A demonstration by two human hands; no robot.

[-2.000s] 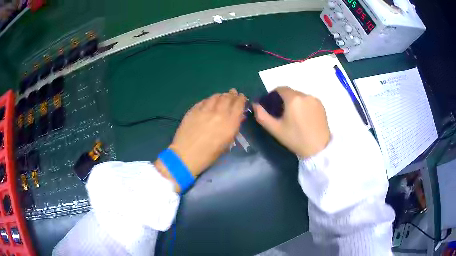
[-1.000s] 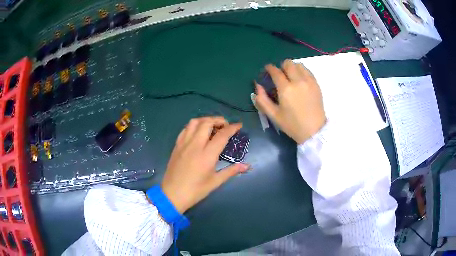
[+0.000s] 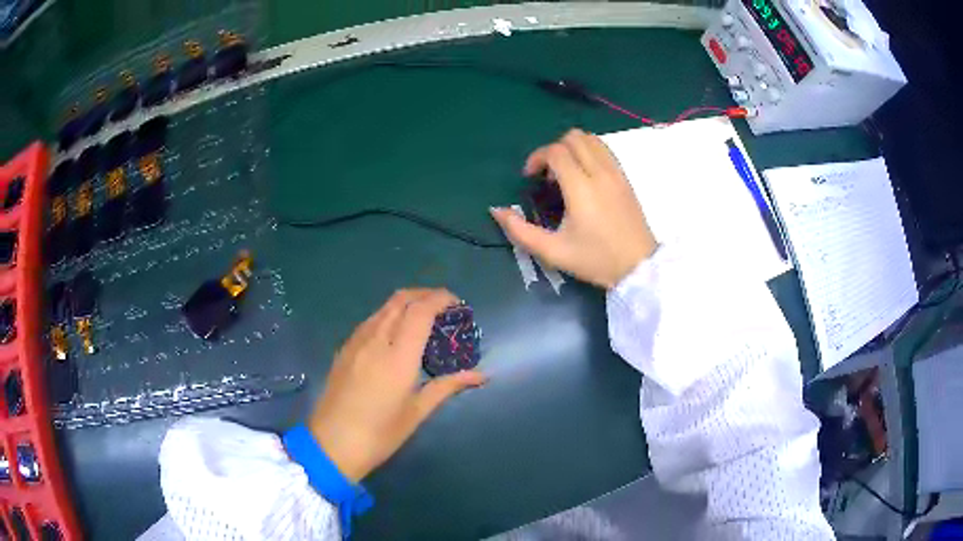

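Observation:
My left hand (image 3: 385,375) curls around the edges of a smartwatch (image 3: 453,340) on the green mat, with the thumb at its lower edge. Its dark face shows small icons or marks. My right hand (image 3: 600,217) has its fingers bent around a second dark rounded piece (image 3: 545,201), partly hidden by the fingers; I cannot tell if it is a watch or a case. A white clip (image 3: 535,271) lies just below that piece, and a black cable (image 3: 391,213) runs to it from the left.
A clear blister tray (image 3: 180,383) with black display modules, one loose display module (image 3: 211,310) and a red tray (image 3: 40,423) are at left. A blank paper sheet (image 3: 686,196), blue pen (image 3: 755,196), printed sheet (image 3: 845,264) and power supply (image 3: 808,69) with red lead are at right.
My hands have moved apart since the earliest frame, uncovering the smartwatch at my left hand. The watch has since shifted a little left with that hand. The right hand stays at the white clip.

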